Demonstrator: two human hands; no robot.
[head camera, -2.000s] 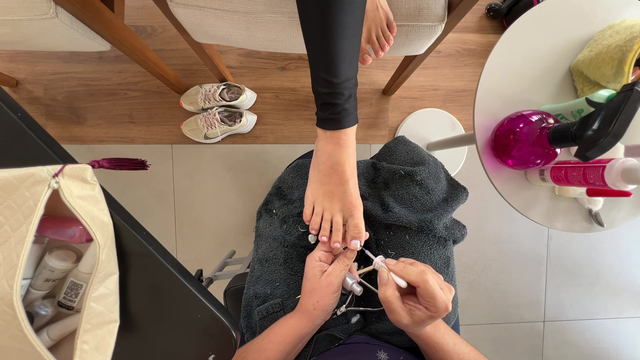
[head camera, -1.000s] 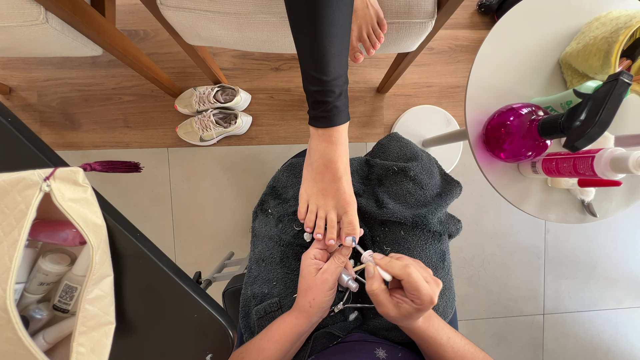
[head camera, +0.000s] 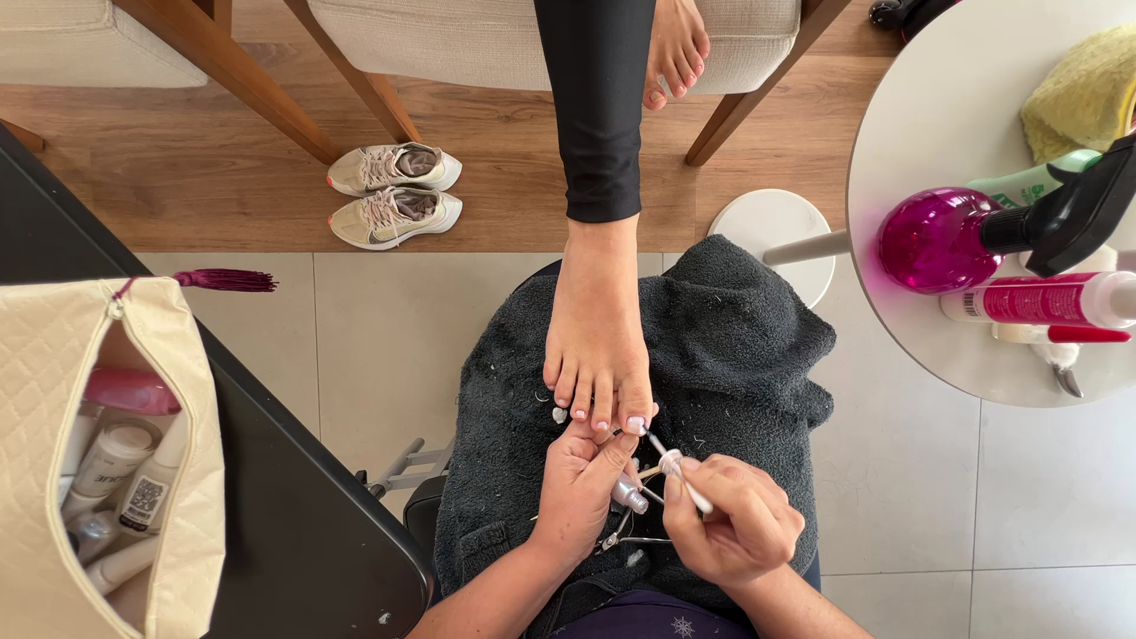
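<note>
Another person's bare foot (head camera: 599, 319) rests on a dark grey towel (head camera: 737, 346) over my lap. My left hand (head camera: 577, 488) supports the toes from below, its thumb by the big toe, and holds a small nail polish bottle (head camera: 629, 493) at its palm. In my right hand (head camera: 737, 519) is the nail polish brush (head camera: 658, 444) by its cap, its tip at the side of the big toenail (head camera: 635, 424), which looks pale and glossy. Metal nippers (head camera: 612, 540) and a thin wooden stick (head camera: 650, 474) lie around the bottle, partly hidden by my hands.
A cream zip bag (head camera: 209, 444) of bottles sits on a black table (head camera: 293, 497) at left. The round white table (head camera: 914, 115) at right holds a magenta spray bottle (head camera: 939, 240), other bottles and a yellow cloth (head camera: 1078, 98). Sneakers (head camera: 395, 195) stand near a chair (head camera: 444, 44).
The brush has stayed close to the big toe, with my right hand shifting only slightly. My left hand keeps its hold beneath the toes.
</note>
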